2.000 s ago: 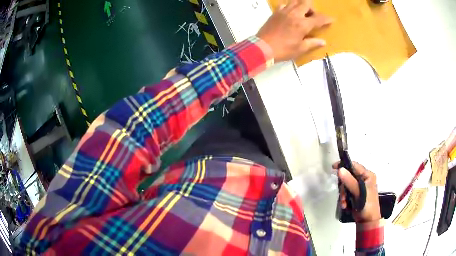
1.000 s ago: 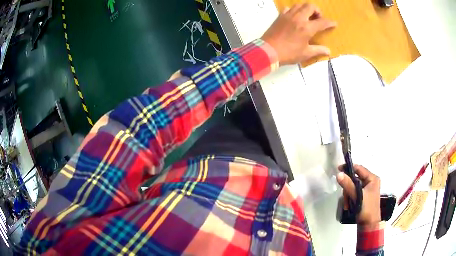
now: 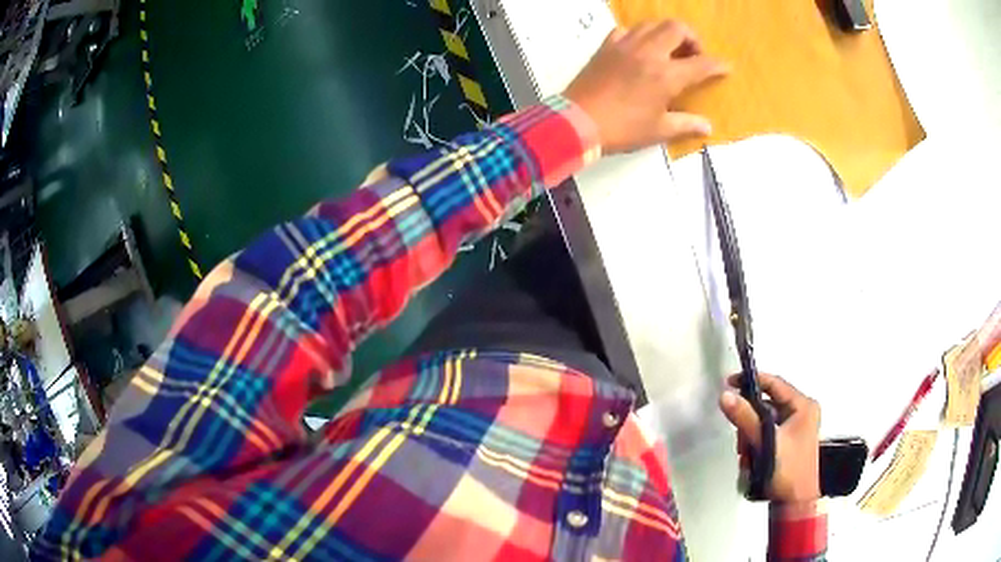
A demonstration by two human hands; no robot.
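The tan cut panel lies on the white sheet material at the top right. My left hand lies on the panel's near left corner, palm down with fingers apart. My right hand holds the black handles of the fabric shears. The long blades point up the picture, with the tip at the panel's lower curved edge, close to my left thumb. The blades look nearly closed. A black weight lies on the panel, cut off by the top edge.
A black smartphone lies beside my right hand. A red pen, beige paper-like pieces and a handled black block lie at the right. The table's metal edge borders the green floor, where white scraps lie.
The shears and my right hand have shifted slightly left, showing more of the phone. The panel and weight appear slightly lower in view. My left hand remains on the panel.
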